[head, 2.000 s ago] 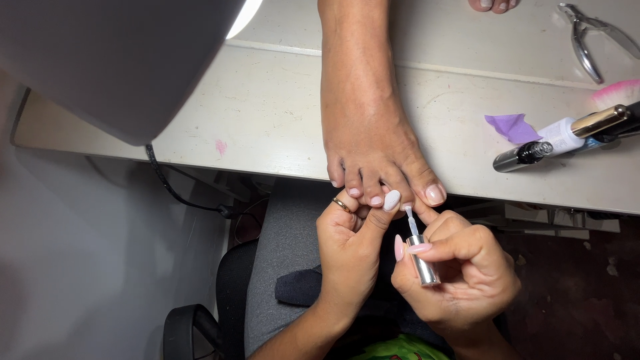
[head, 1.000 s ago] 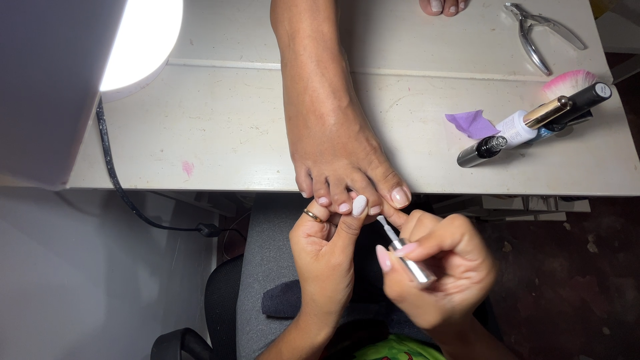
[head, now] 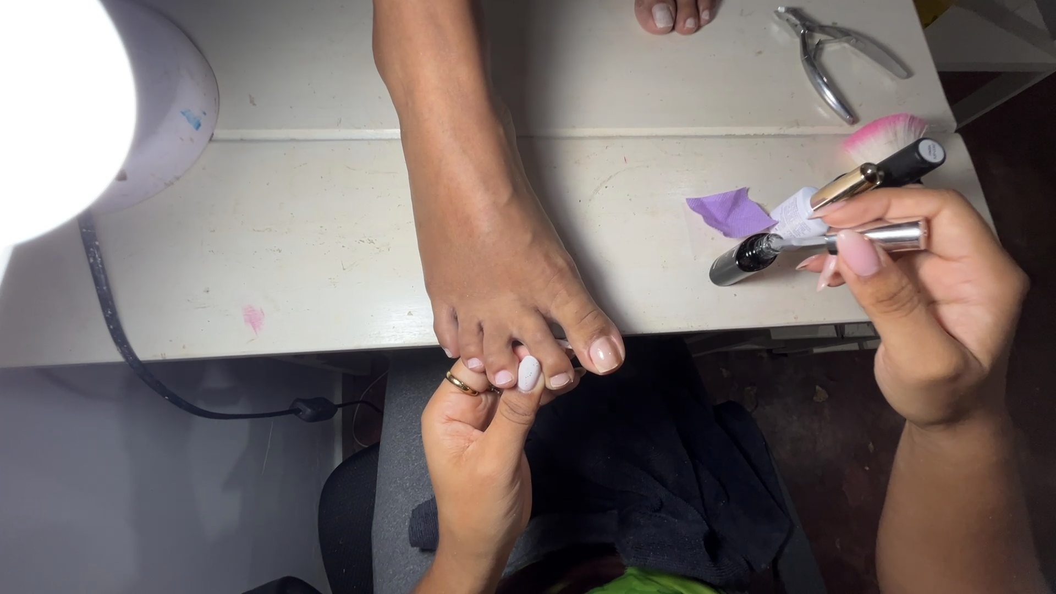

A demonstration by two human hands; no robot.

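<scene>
Another person's bare foot [head: 495,231] rests on the white table, its toes at the front edge. My left hand [head: 483,437] grips the smaller toes from below, the thumb between two of them; a gold ring is on one finger. To the right, my right hand [head: 932,305] holds the silver cap of a nail polish brush [head: 891,237] between thumb and fingers. The brush tip is at the mouth of an open silver polish bottle [head: 734,266]. Beside it lie a white bottle with a gold cap [head: 796,214] and a purple scrap [head: 731,212].
Metal cuticle nippers [head: 813,66], a pink and white brush [head: 887,136] and a black-capped bottle [head: 912,161] lie at the right. Toes of another foot [head: 672,15] show at the top. A bright lamp [head: 165,107] stands left, a black cable [head: 124,338] hanging over the table edge.
My right hand has moved from beside the toes, right and up to the open polish bottle, with the brush still in it. My left hand remains at the toes.
</scene>
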